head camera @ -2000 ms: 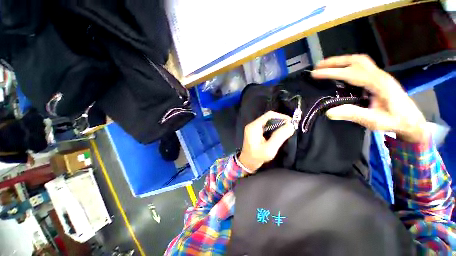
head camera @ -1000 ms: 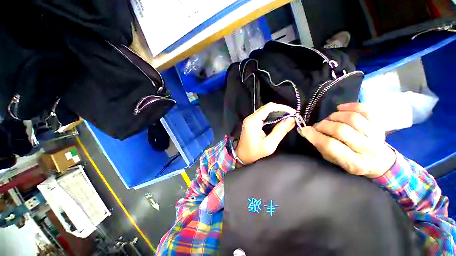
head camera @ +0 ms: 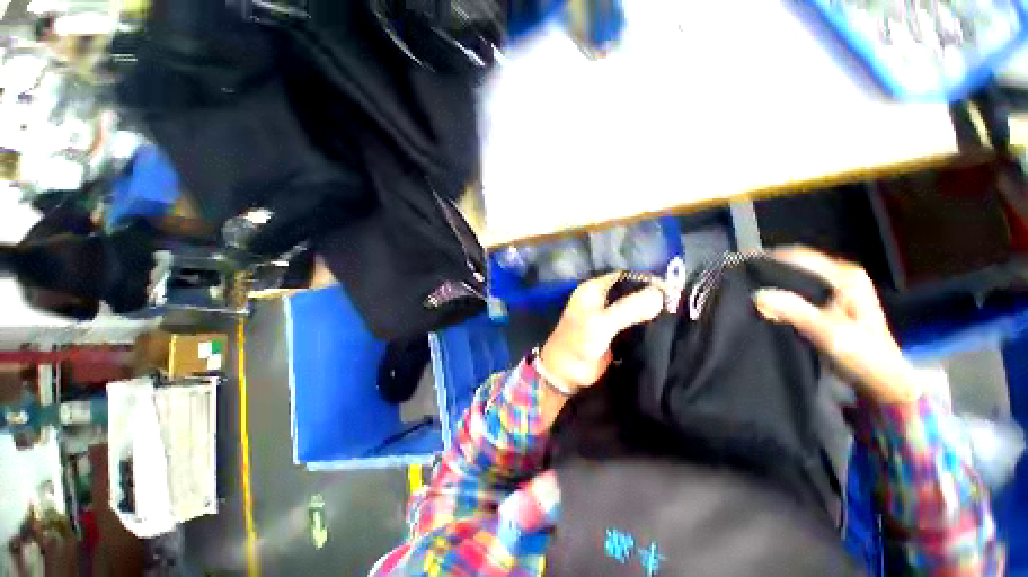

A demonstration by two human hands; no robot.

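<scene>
The black bag body is held up over my aproned lap, its zipper opening at the top. My left hand pinches the bag's edge beside the zipper between thumb and fingers. My right hand grips the bag's upper right edge, thumb on the near side. A silvery zipper puller stands at the fingertips of my left hand. The silvery zipper teeth curve away to its right. The image is blurred, so I cannot tell how the slider sits on the teeth.
The white-topped bench with a wooden edge lies ahead, with a blue-rimmed tray holding silvery bits at upper right. A black bag pile hangs over the bench at left. A blue bin with a black item stands below it.
My right hand has left the puller and now grips the bag's upper right edge. The bag is held more upright. The view has shifted, bringing the blue-rimmed tray into sight.
</scene>
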